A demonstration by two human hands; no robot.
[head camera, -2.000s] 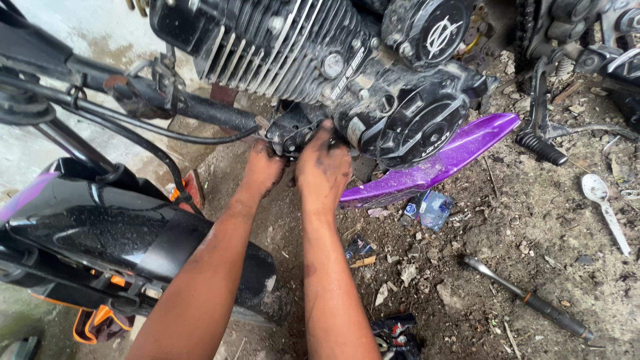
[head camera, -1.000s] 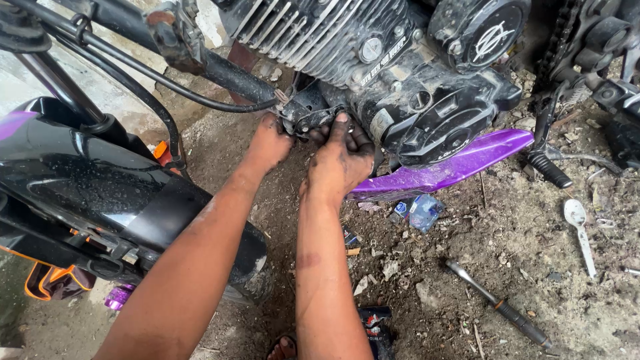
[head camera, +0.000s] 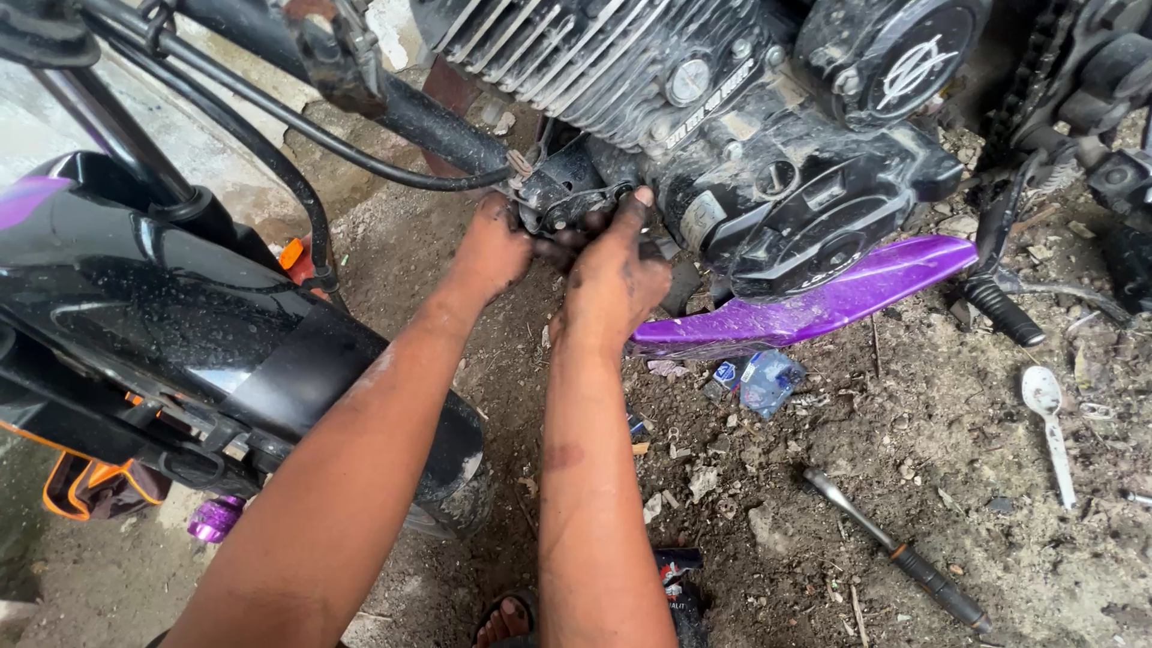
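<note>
Both of my hands are at a black metal mounting bracket (head camera: 567, 184) at the lower front of the motorcycle engine (head camera: 684, 81). My left hand (head camera: 499, 243) is at the bracket's left side, its fingertips mostly hidden behind it. My right hand (head camera: 616, 256), with blackened fingers, touches the bracket's lower right part, thumb uppermost, beside the round engine cover (head camera: 819, 225). Whether either hand holds a small part cannot be seen. A black cable (head camera: 378, 166) ends near the bracket, beside the frame tube (head camera: 432, 126).
A purple fairing panel (head camera: 810, 301) lies under the engine. On the dirt at right are a ratchet wrench (head camera: 900, 549) and a white plastic spoon (head camera: 1048, 432). The front fender and wheel (head camera: 288, 360) stand at left. A blue plastic packet (head camera: 769, 382) lies near the panel.
Both hands stay at the bracket throughout. My right hand's fingers have shifted slightly around its lower edge.
</note>
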